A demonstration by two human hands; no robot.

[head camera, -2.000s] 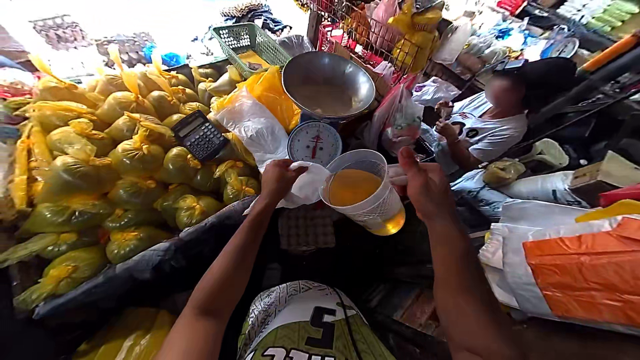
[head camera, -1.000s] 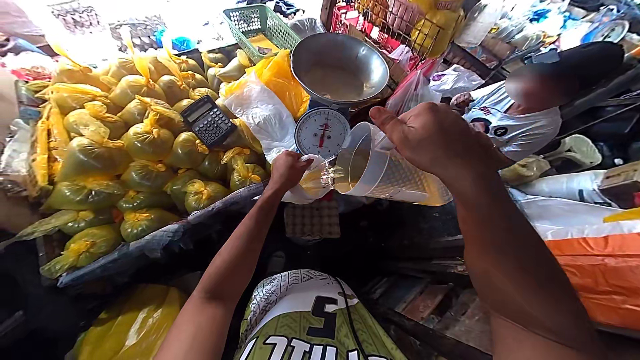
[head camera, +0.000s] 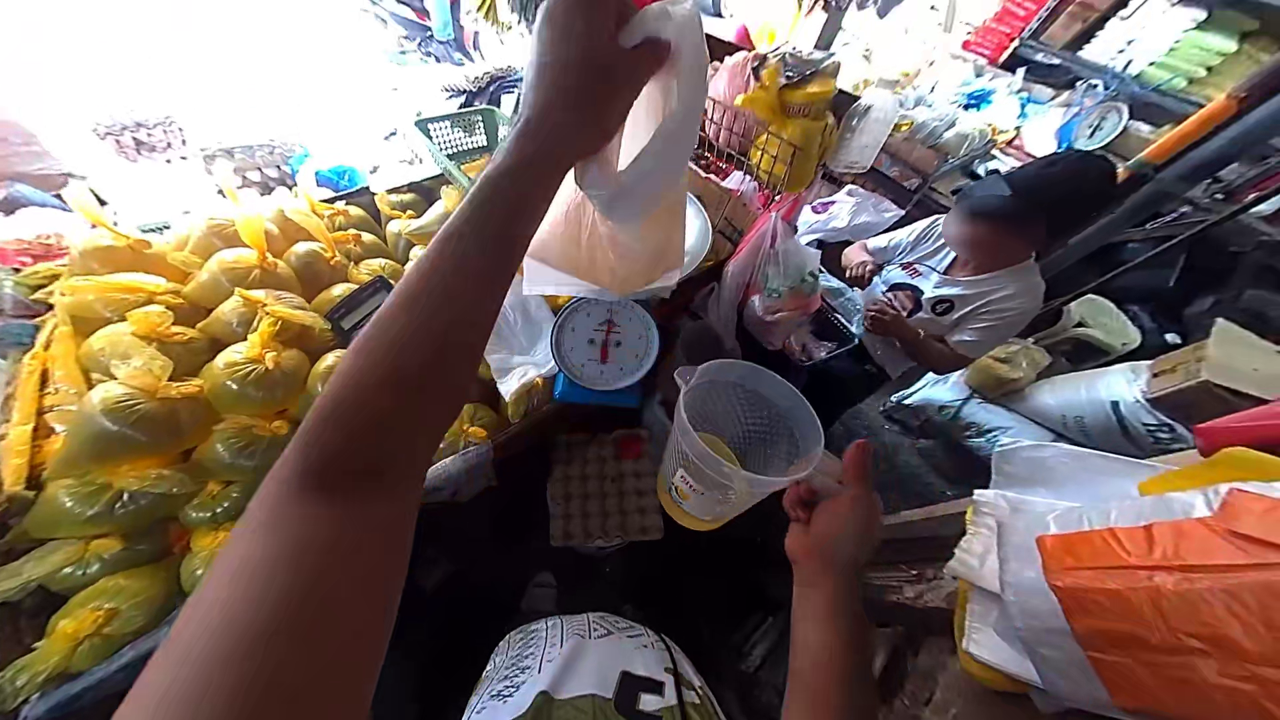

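Note:
My left hand is raised at the top centre and grips the upper part of a thin whitish plastic bag, which hangs in front of the metal scale pan. Whether liquid is in the bag I cannot tell. Lower right of it, my right hand holds the handle of a clear plastic measuring jug, tilted, with a little yellow liquid at its bottom. Just under the bag stands a blue dial scale. A dark calculator lies on the bagged goods, partly behind my left forearm.
Knotted yellow plastic bags are piled at the left. An egg tray lies below the scale. A green plastic basket and a wire basket stand behind. A seated person handles something at the right, beyond stacked plastic bags.
My left hand has risen with the bag, from beside the jug to above the scale. My right hand has lowered the jug, which holds less yellow liquid than two seconds ago.

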